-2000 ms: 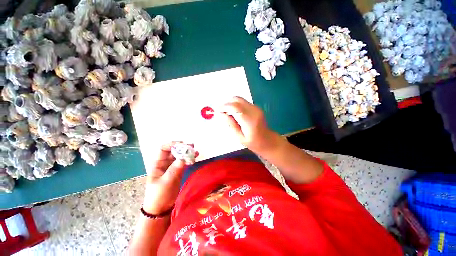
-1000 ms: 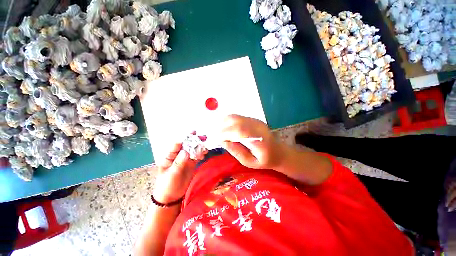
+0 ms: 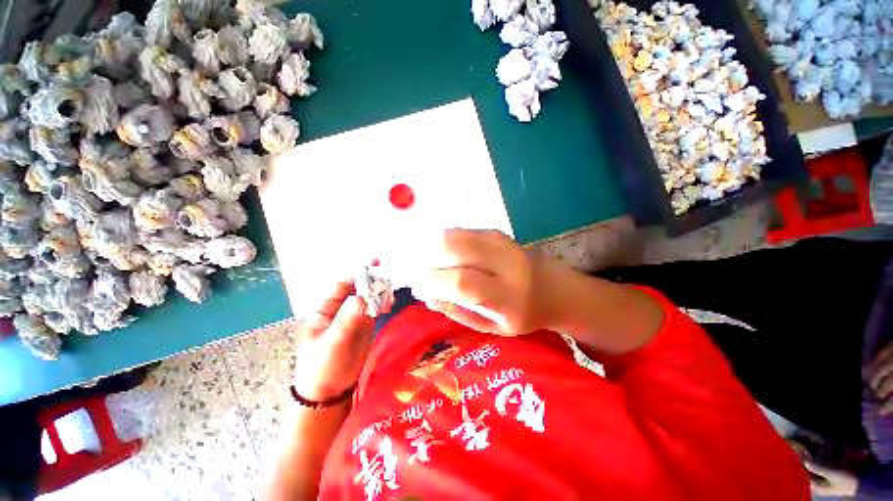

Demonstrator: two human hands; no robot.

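My left hand [image 3: 335, 331] holds a small ruffled grey-white ornament [image 3: 375, 291] by its side, over the near edge of the white sheet [image 3: 328, 210]. A small red spot shows at the ornament's top. My right hand [image 3: 490, 282] is just right of the ornament, fingers bent together around a thin pale stick [image 3: 478, 311], mostly hidden by the fingers. A round red spot [image 3: 401, 197] lies on the sheet, beyond both hands.
A large pile of grey ornaments [image 3: 117, 176] covers the green table [image 3: 392, 59] at left. A small whitish cluster [image 3: 529, 59] lies beyond the sheet. A black tray [image 3: 676, 227] of white-orange pieces and a bluish pile [image 3: 832, 49] are at right. Another person's dark-clothed leg [image 3: 774, 303] is at right.
My right hand has come back from the red spot to beside the ornament. The stick, clearly visible a second ago, is now mostly hidden. The red spot at the ornament was absent two seconds ago.
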